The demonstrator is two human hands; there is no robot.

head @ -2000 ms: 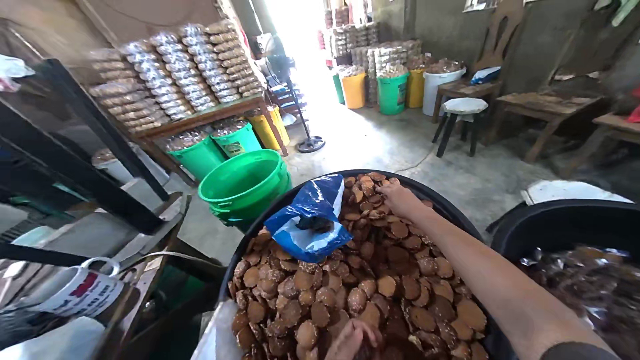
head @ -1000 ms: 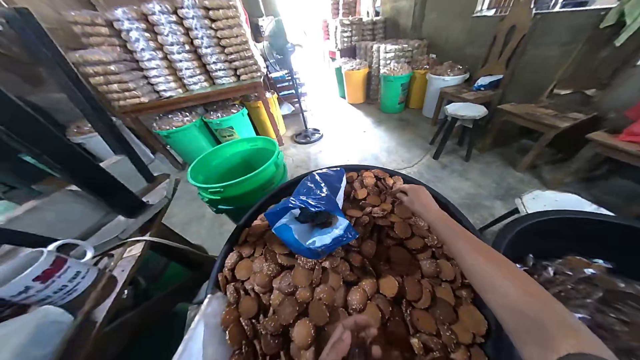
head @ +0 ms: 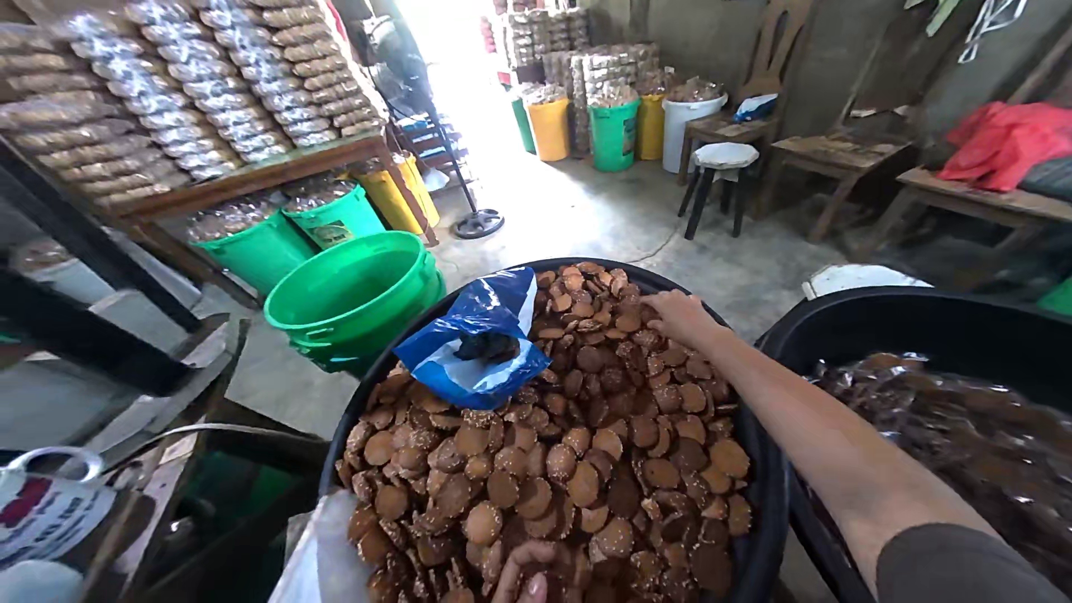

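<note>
A large black tub point(head: 770, 502) is heaped with round brown cookies point(head: 511, 461), some specked with pale bits. My right hand point(head: 680, 316) rests at the far right of the heap, its fingers among the cookies near the rim; whether it grips any is hidden. My left hand point(head: 540, 574) is at the bottom of the view, fingers curled over the cookies, partly cut off; what it holds is unclear. A blue and white plastic bag point(head: 477, 339), open with something dark inside, lies on the heap at the far left.
Nested green buckets point(head: 356, 293) stand to the left. A second black tub point(head: 921, 310) with plastic-wrapped packs is at the right. Behind are a rack point(head: 251, 180) of packed cookies, a fan stand point(head: 477, 223), filled buckets, a stool point(head: 724, 157) and wooden chairs.
My left hand has moved lower toward the bottom edge, its fingers more curled than a second ago. My right hand stays at the far right part of the heap.
</note>
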